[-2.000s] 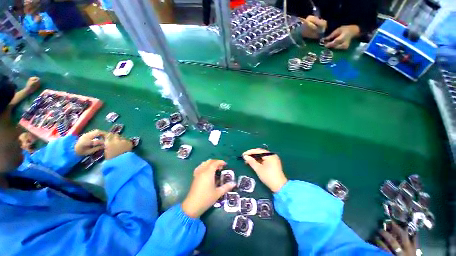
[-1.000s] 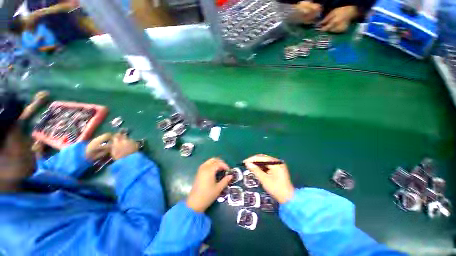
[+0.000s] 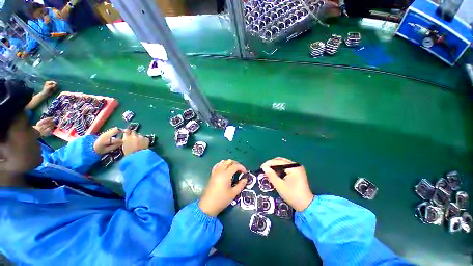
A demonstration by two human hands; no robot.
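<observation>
Several rounded-square watch housings (image 3: 260, 224) with silver rims and dark centres lie clustered on the green bench in front of me. My right hand (image 3: 288, 183) holds a thin black tool (image 3: 286, 167), possibly tweezers, like a pen, over the upper right of the cluster. Its tip points left towards my left hand. My left hand (image 3: 224, 187) is at the upper left of the cluster, with thumb and fingers closed around a small dark piece (image 3: 237, 177), mostly hidden by the fingers. The hands are close together.
More housings (image 3: 199, 148) lie by a metal post (image 3: 171, 57) with a white scrap (image 3: 230, 133). One housing (image 3: 365, 188) and a pile (image 3: 441, 193) lie right. A person in blue works at left beside a red-pink tray (image 3: 107, 111). A blister tray (image 3: 280, 20) and blue box (image 3: 434, 32) stand opposite.
My right hand has come closer to my left, and the black tool has swung over the cluster with its tip beside the left fingers. The hand at the right-hand pile is out of view.
</observation>
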